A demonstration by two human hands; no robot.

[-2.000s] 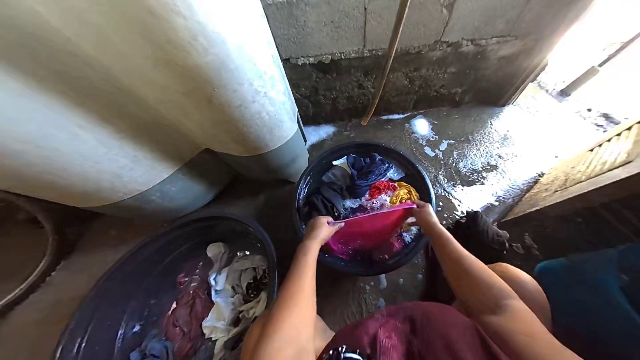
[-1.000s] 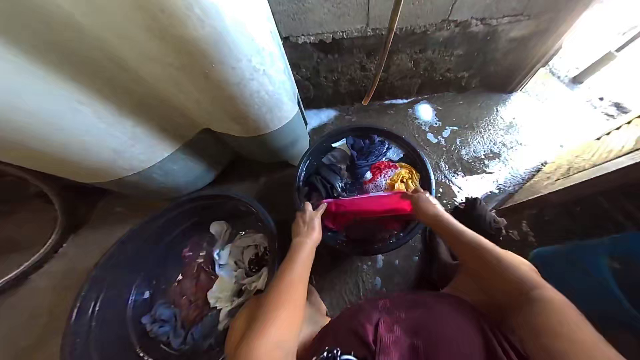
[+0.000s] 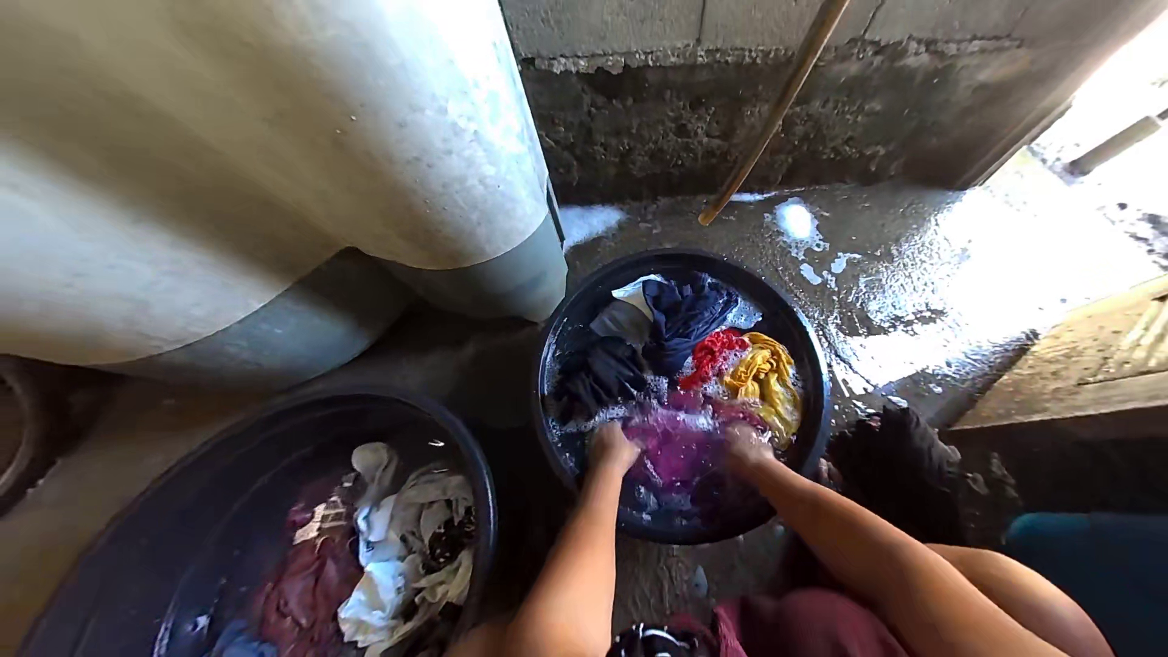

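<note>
A round black basin (image 3: 680,534) of soapy water stands on the wet floor. Down in its near half lies a magenta cloth (image 3: 675,447), mostly under water, between my two hands. My left hand (image 3: 613,449) is at the cloth's left side and my right hand (image 3: 746,445) at its right; the fingers of both are hidden by water and foam. Beyond them are a navy cloth (image 3: 684,315), a black cloth (image 3: 598,374), a red cloth (image 3: 712,356) and a yellow cloth (image 3: 766,379), which lies close to my right hand.
A larger dark tub (image 3: 484,493) at the lower left holds water, maroon cloth (image 3: 310,589) and pale cloth (image 3: 379,584). Large pale cylindrical containers (image 3: 411,137) stand at the left. A wooden stick (image 3: 776,114) leans by the block wall. Dark cloth (image 3: 899,465) lies right of the basin.
Both hands have gone down into the basin with the magenta cloth, which was stretched between them above the water in the earlier frames. Water now splashes around it.
</note>
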